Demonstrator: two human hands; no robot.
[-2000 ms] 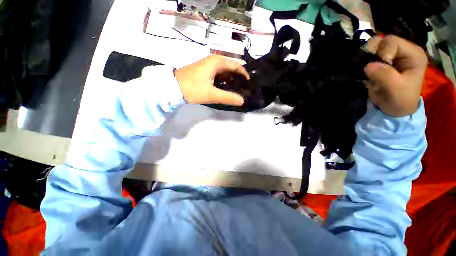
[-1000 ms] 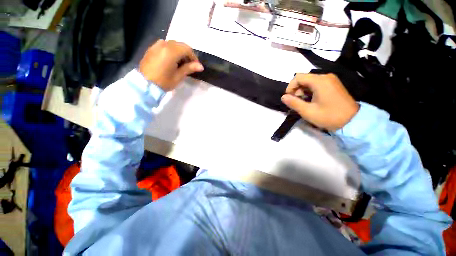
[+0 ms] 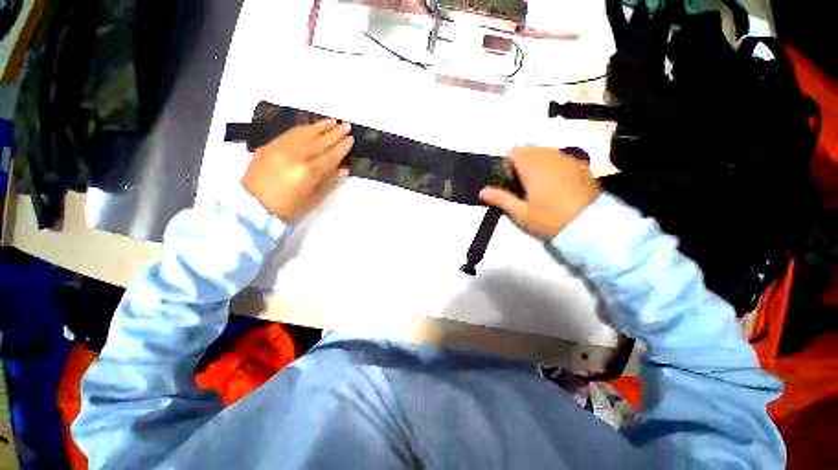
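Observation:
A dark camouflage strap panel (image 3: 404,165) lies across the white sheet, with black webbing running along its top. The webbing end sticks out past the panel's left end. My left hand (image 3: 299,167) lies on the left part of the panel, fingers pressing from above. My right hand (image 3: 547,191) grips the panel's right end between thumb and fingers. A short webbing piece with a small black buckle (image 3: 469,269) hangs out below my right hand. The panel's right tip is partly hidden by this hand.
The sewing clamp (image 3: 469,50) is at the top centre. A heap of black webbing (image 3: 685,138) lies at right, with one buckled end (image 3: 557,109) reaching left. Camouflage strips (image 3: 101,83) hang at left on grey metal. Orange bags (image 3: 246,363) are below the table edge.
The panel now lies flatter, with webbing visible along it and out past its left end. Both hands have moved left in the picture as the view shifted. My left hand now presses on the panel.

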